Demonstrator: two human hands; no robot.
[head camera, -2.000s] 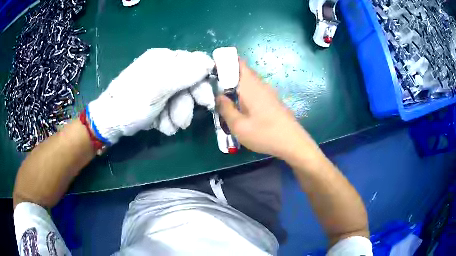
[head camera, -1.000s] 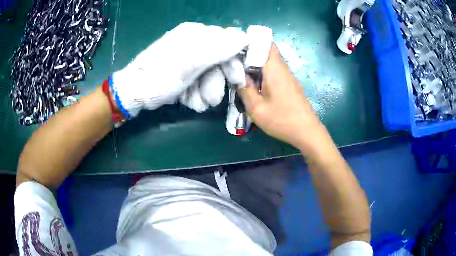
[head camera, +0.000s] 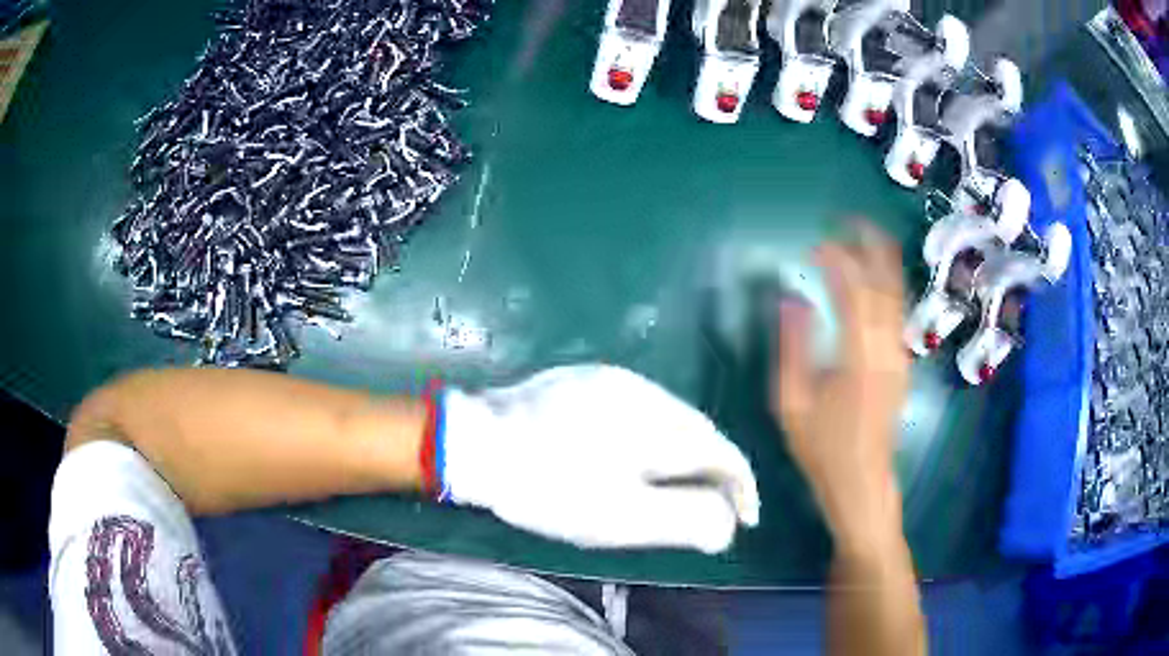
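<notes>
My left hand (head camera: 596, 459), in a thick white glove with a red and blue cuff, is low over the bench near its front edge. Its fingers are curled together and no piece shows in it. My bare right hand (head camera: 846, 365) is to its right and motion-blurred. A pale, smeared piece (head camera: 810, 305), which looks like a white housing, is between its thumb and fingers; its details are lost. Several white housings (head camera: 728, 80) with dark middles and red end spots lie in a curved row from the top middle down to the right.
A large heap of small silver and black metal fittings (head camera: 301, 167) lies at the upper left of the green bench (head camera: 564, 244). A blue tote (head camera: 1045, 385) packed with metallic parts stands at the right, close beside the lowest housings. The bench's front edge curves below my hands.
My hands have separated; the left moved down and the right moved right and away from it. The view has shifted, showing more of the heap and the row of housings.
</notes>
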